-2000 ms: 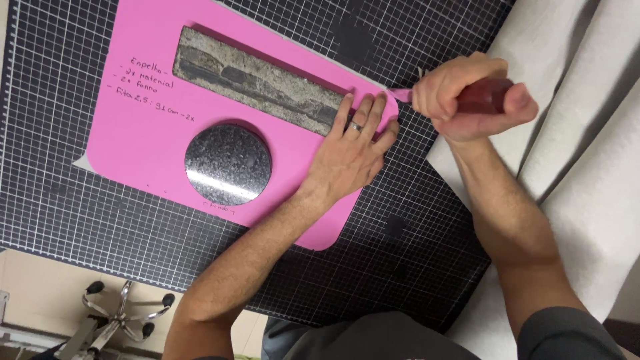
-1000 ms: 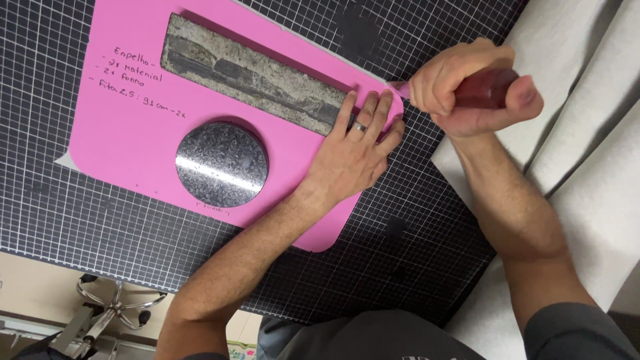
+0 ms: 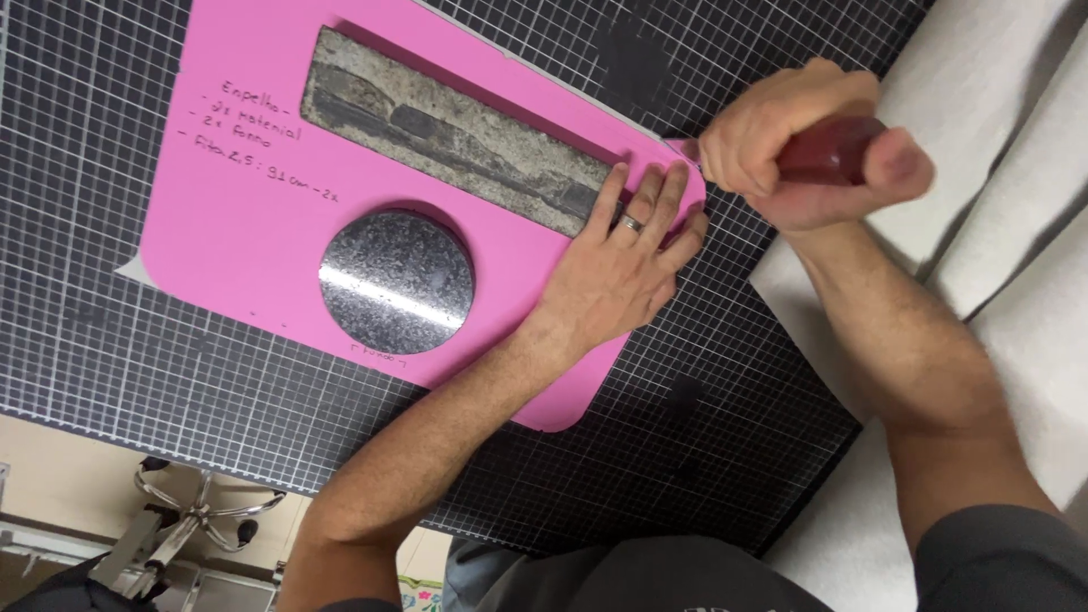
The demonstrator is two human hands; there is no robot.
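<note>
My left hand (image 3: 625, 246), with a ring on one finger, presses flat on a pink template sheet (image 3: 518, 314), its fingertips at the right end of a rectangular stone bar (image 3: 459, 127). Handwriting is on the sheet. A round speckled stone disc (image 3: 397, 280) rests below the bar. My right hand (image 3: 816, 153) is closed around a dark red tool handle (image 3: 833, 151) at the sheet's upper right corner. The tool's working end is hidden by the fingers. White material (image 3: 136, 270) peeks out from under the sheet's left corner, and a thin pink strip (image 3: 682, 146) shows by the right fingers.
A black gridded cutting mat (image 3: 340, 408) covers the table. White fabric or padding (image 3: 1011, 212) lies in folds along the right side. A wheeled chair base (image 3: 200, 514) stands on the floor at the lower left.
</note>
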